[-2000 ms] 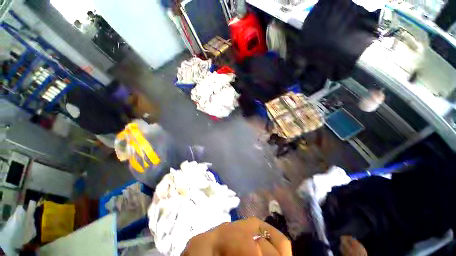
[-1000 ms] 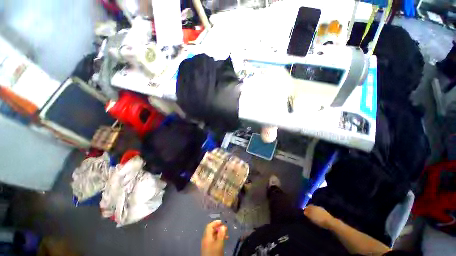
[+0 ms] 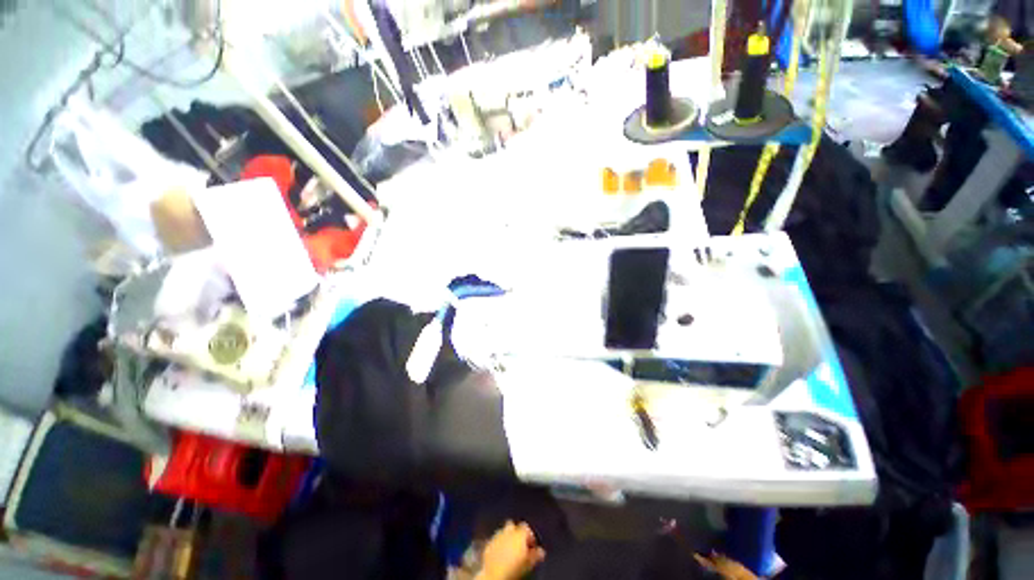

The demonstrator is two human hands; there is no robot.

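Black cloth [image 3: 391, 391] lies over the front edge of the white sewing table [image 3: 567, 448], left of the machine's needle area. The white sewing machine [image 3: 726, 323] stands on the table with a dark phone-like slab [image 3: 637, 297] on top. My left hand [image 3: 510, 552] is low at the bottom edge, below the table front, fingers curled; whether it holds anything is unclear. My right hand [image 3: 723, 566] is mostly cut off by the bottom edge, only a small blurred part showing.
A screwdriver [image 3: 644, 419] lies on the table. Two dark thread cones [image 3: 752, 82] stand behind the machine. A second machine [image 3: 232, 340] is at left. Red baskets [image 3: 227, 470] are at lower left and right [image 3: 1003, 436]. Black cloth [image 3: 896, 340] is heaped right of the table.
The view has swung from the floor and baskets to the sewing table, now closer. My left hand is still low; my right hand has moved mostly out of the picture.
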